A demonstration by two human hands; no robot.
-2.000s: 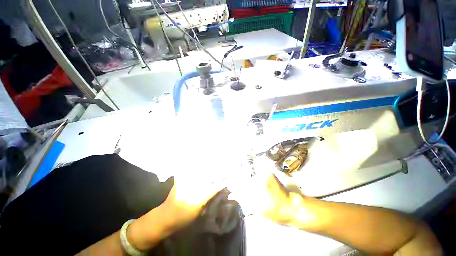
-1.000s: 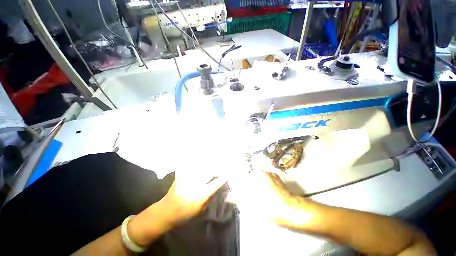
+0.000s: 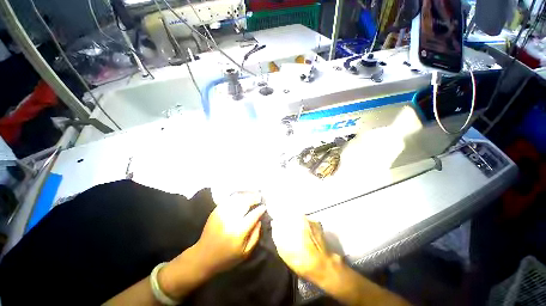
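A black garment piece (image 3: 114,245) lies left of the needle area and runs over the table's front edge. My left hand (image 3: 236,224), with a light bangle at the wrist, has its fingers closed on the cloth's edge. My right hand (image 3: 296,236) is close beside it, at the same cloth edge, its fingers curled and washed out by glare; whether it grips anything cannot be told. The white sewing machine (image 3: 371,134) with a blue stripe stands just beyond. Its needle and presser foot are hidden in the glare.
A brassy and dark cluster (image 3: 323,160) rests against the machine head. A smartphone (image 3: 442,36) with a white cable stands above it. A blue tube (image 3: 208,98) curves behind the glare. A white openwork basket (image 3: 527,284) is at lower right. Another machine (image 3: 197,21) stands behind.
My right hand has moved left and toward me, next to my left hand. The view has shifted right, showing the table's right end and the basket.
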